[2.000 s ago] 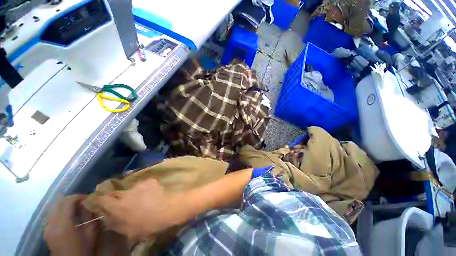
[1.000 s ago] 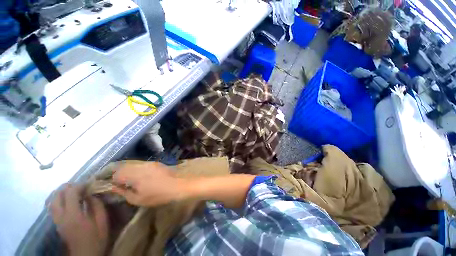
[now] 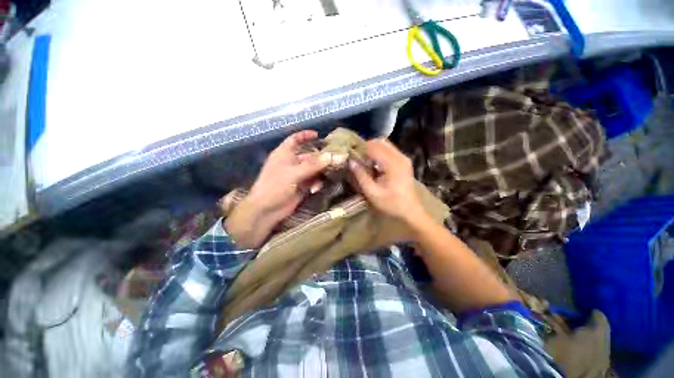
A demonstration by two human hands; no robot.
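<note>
A tan garment (image 3: 314,247) lies across the wearer's lap, with brown plaid lining showing along a pale edge strip. My left hand (image 3: 277,184) pinches the left side of a small bunched tan and brown part of it. My right hand (image 3: 392,181) pinches the same part from the right. The bunched part is held up just in front of the table edge. Its inner side is mostly hidden by the fingers.
The white table (image 3: 170,88) has a printed ruler along its front edge. Yellow and green scissors (image 3: 427,48) lie on it. A brown plaid pile (image 3: 502,155) hangs at right, near a blue crate (image 3: 621,273). A white cloth pile (image 3: 70,317) is at lower left.
The view has swung left and down, so the hands now appear near the middle and the machine head is out of view. Both hands still hold the tan garment.
</note>
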